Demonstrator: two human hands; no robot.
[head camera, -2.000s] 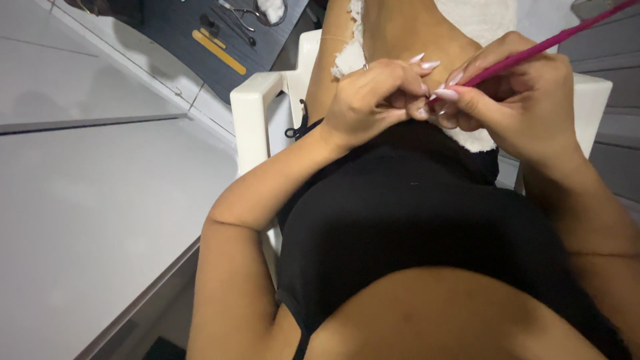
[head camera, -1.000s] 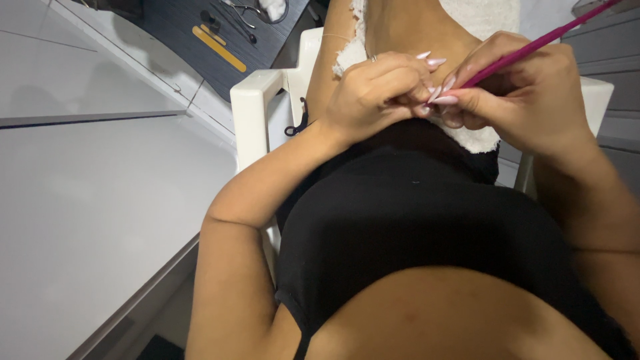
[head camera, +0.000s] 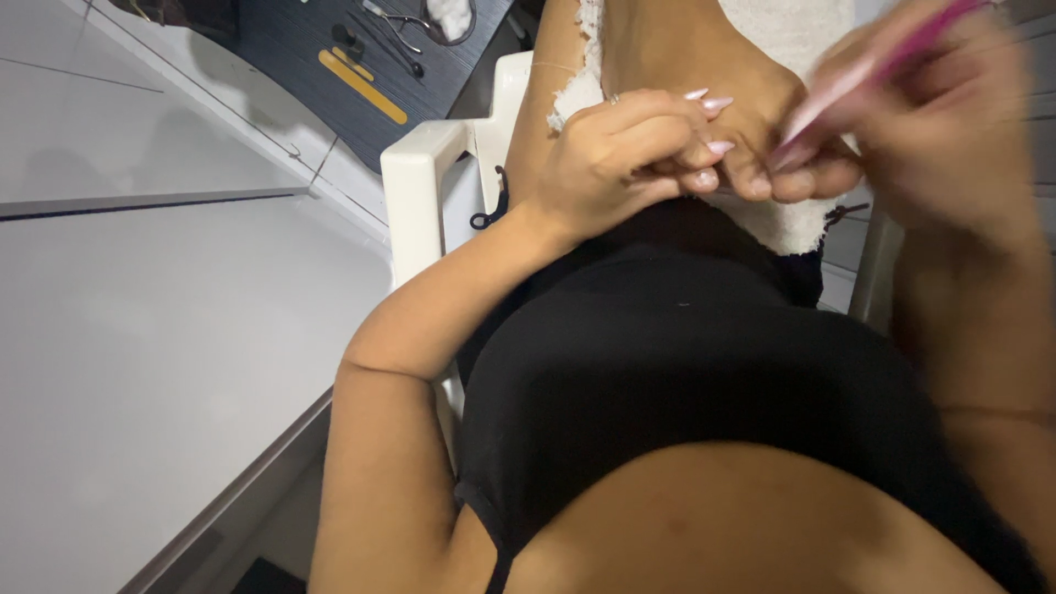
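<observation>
My right hand (head camera: 924, 124) is blurred and holds a thin pink tool (head camera: 916, 45), whose kind I cannot tell; its lower end is hidden or blurred near the toes. My left hand (head camera: 635, 157), with long pale pink nails, has its fingers on the toes at the near side of a bare foot (head camera: 718, 91). Several toes (head camera: 794, 186) show between the two hands. Under the foot lies a white towel (head camera: 780, 223) with a frayed edge, across the lap over black clothing.
A white plastic chair's armrest (head camera: 421, 161) stands left of the lap. Beyond it, a dark table (head camera: 280, 62) bears a yellow nail file (head camera: 363, 87), metal nippers (head camera: 396, 23), a small dark bottle (head camera: 346, 37) and a dish of white cotton (head camera: 450, 18). A brown-edged white surface (head camera: 165, 371) lies at left.
My right hand has moved up and to the right with the pink tool, away from my left hand, and more of the toes shows. My left hand stays at the foot.
</observation>
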